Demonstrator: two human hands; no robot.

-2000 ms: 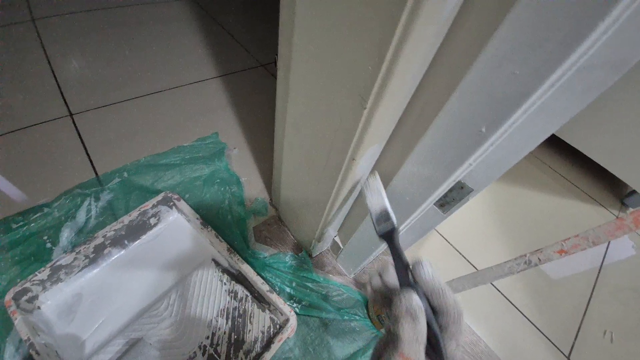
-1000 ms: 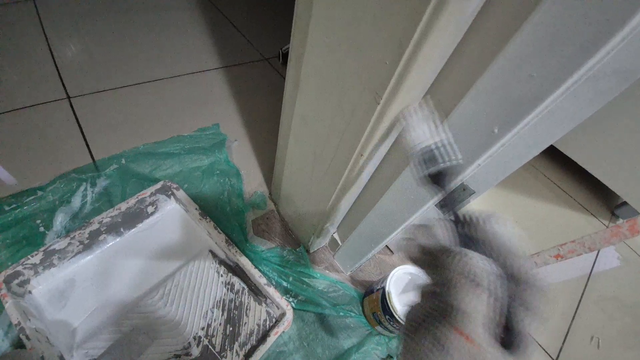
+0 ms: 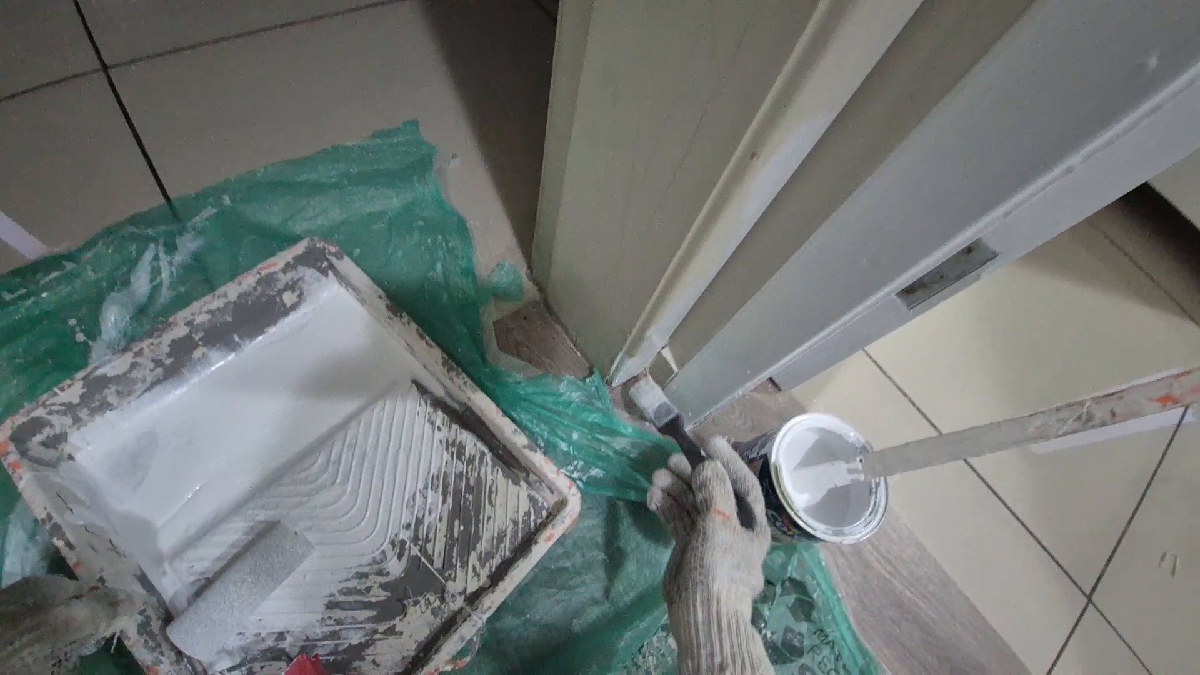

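Observation:
My right hand, in a knitted work glove, grips the dark handle of a small paintbrush. Its white-loaded bristles are at the foot of the door frame, close to the floor. Just right of the hand stands an open paint can holding white paint, with a paint-smeared stick reaching into it. My left hand, also gloved, is at the lower left corner of the paint tray; its fingers are not clearly visible. In the tray are white paint and a small roller.
Green plastic sheeting lies under the tray and around the can. Beige floor tiles and a wood-look threshold surround it. A metal strike plate is set in the jamb at right.
My right hand has moved the brush down from the middle of the door frame to its foot. The paint can, partly visible one second ago, now shows fully. My left hand has come into view.

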